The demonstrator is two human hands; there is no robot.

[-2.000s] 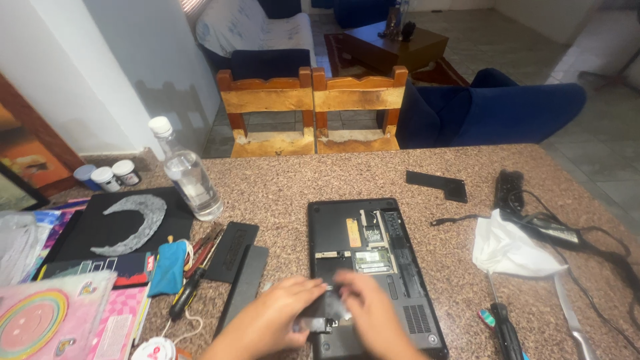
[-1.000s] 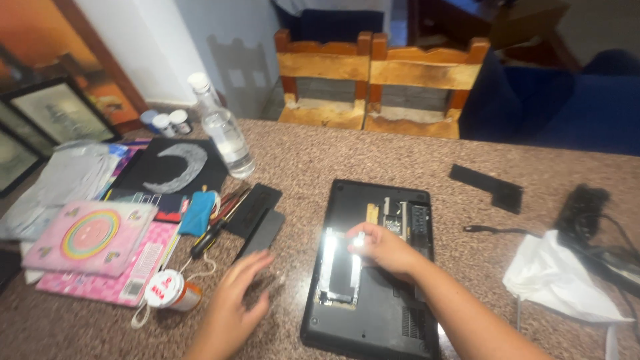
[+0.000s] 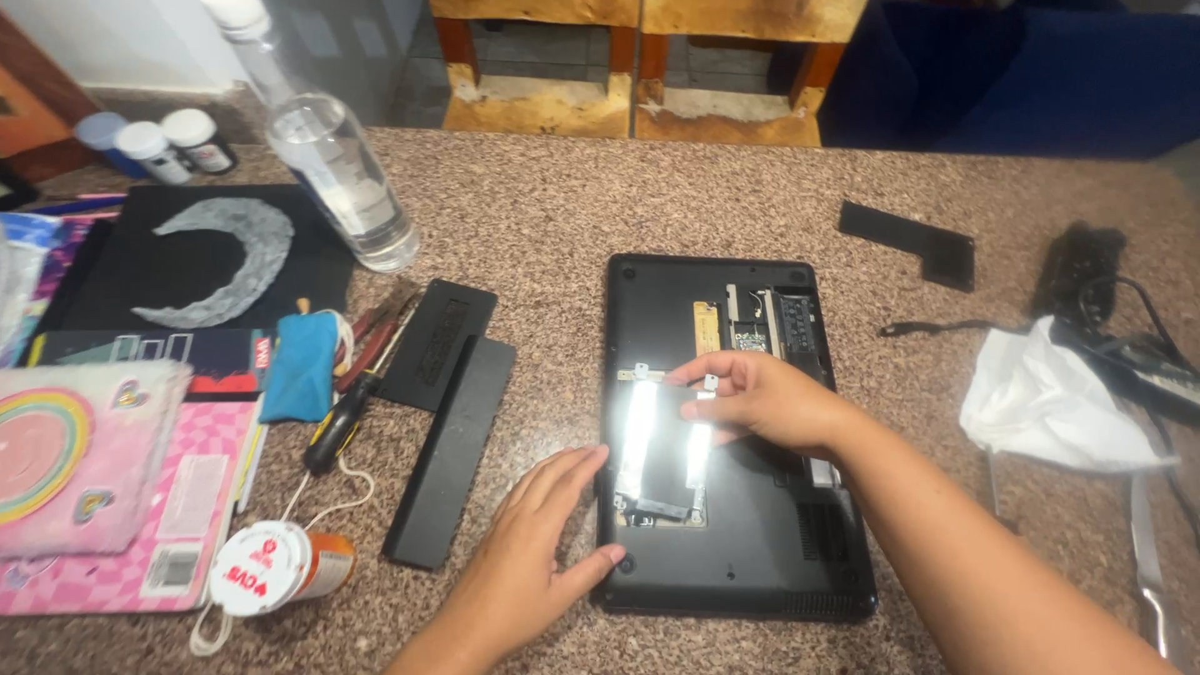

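A black laptop [image 3: 750,562] lies bottom side up on the granite surface, with compartments uncovered. Over its left bay sits a hard drive in a metal bracket [image 3: 667,450], its sides shining with glare. My right hand [image 3: 759,398] has thumb and fingers at the drive's upper right corner; whether they grip it is hard to tell. My left hand [image 3: 539,553] rests at the laptop's left edge, fingers apart, holding nothing. Left of the laptop lie a black battery pack [image 3: 450,455] and a black cover panel [image 3: 436,342]. Another black cover [image 3: 909,242] lies at upper right.
A clear bottle [image 3: 347,178] stands behind the covers. Screwdriver [image 3: 342,427], blue pouch [image 3: 302,366], orange pill bottle [image 3: 323,565] and notebooks [image 3: 178,459] crowd the left. At right are white tissue [image 3: 1050,403], black cables [image 3: 1148,356] and a knife [image 3: 1148,581].
My left hand was at the laptop's lower part with my right two seconds ago; it is now at the left edge. The bracketed drive now lies over the left bay. The view has shifted.
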